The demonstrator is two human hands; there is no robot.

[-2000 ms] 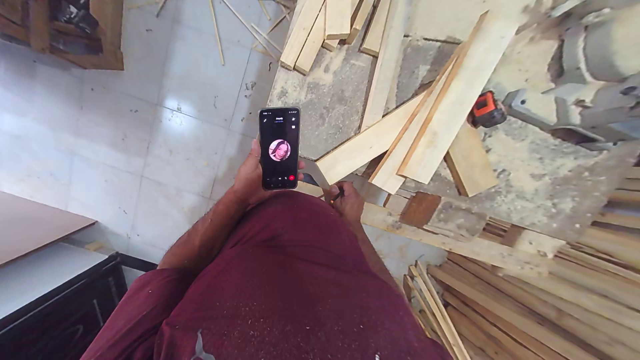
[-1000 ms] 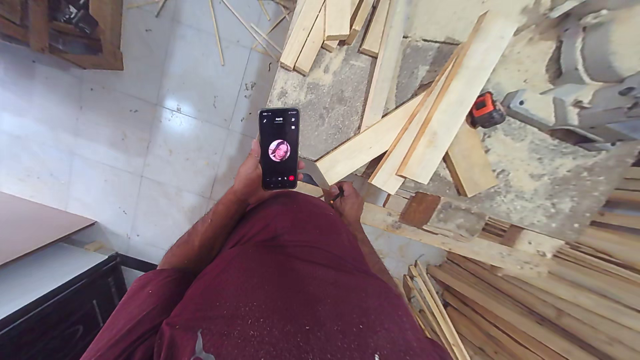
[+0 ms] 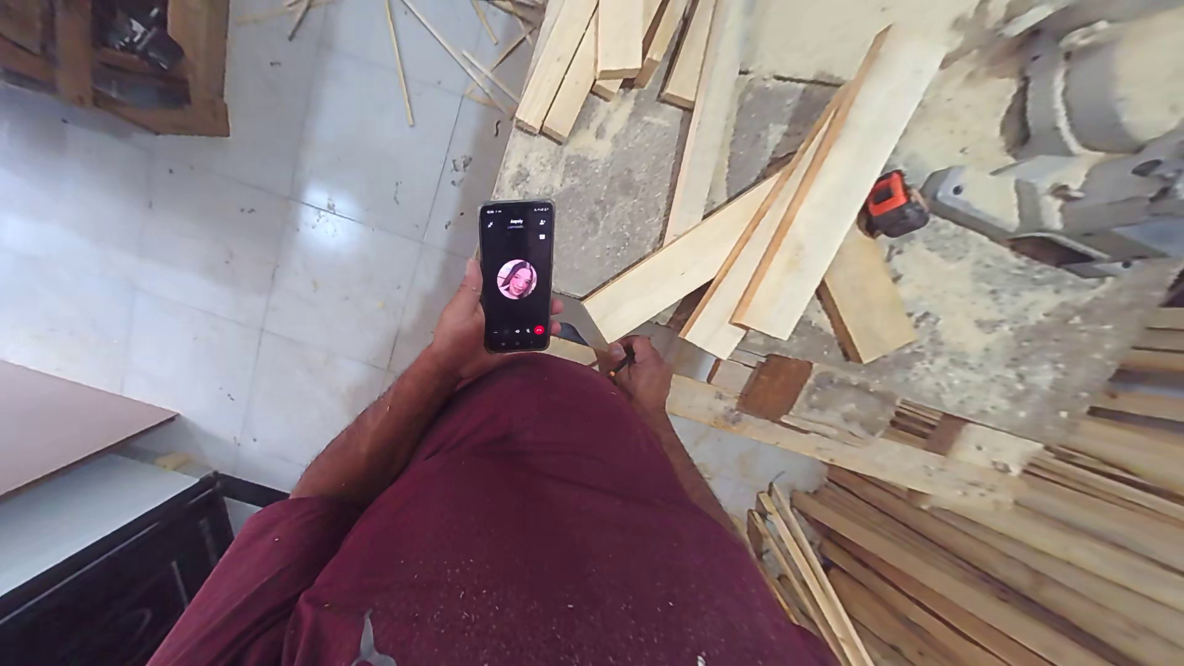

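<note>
My left hand (image 3: pixel 460 319) holds a smartphone (image 3: pixel 516 305) upright, its lit screen showing a call display with a round picture and a red button. To the right, my right hand (image 3: pixel 642 372) is closed on a small dark, thin object (image 3: pixel 625 357) near the bench edge; what it is cannot be told. Just beyond this hand lie several planed wooden boards (image 3: pixel 832 185), crossing one another on the dusty workbench (image 3: pixel 592 222). An orange and black tape measure (image 3: pixel 895 203) rests beside them.
Grey metal machine parts (image 3: pixel 1064 203) stand at the right of the bench. Short wood pieces (image 3: pixel 620 37) lie at its far end. Long timber strips (image 3: pixel 925 573) are stacked at the lower right. A dark cabinet (image 3: pixel 111 555) is at the lower left, and thin sticks (image 3: pixel 400 65) lie on the tiled floor.
</note>
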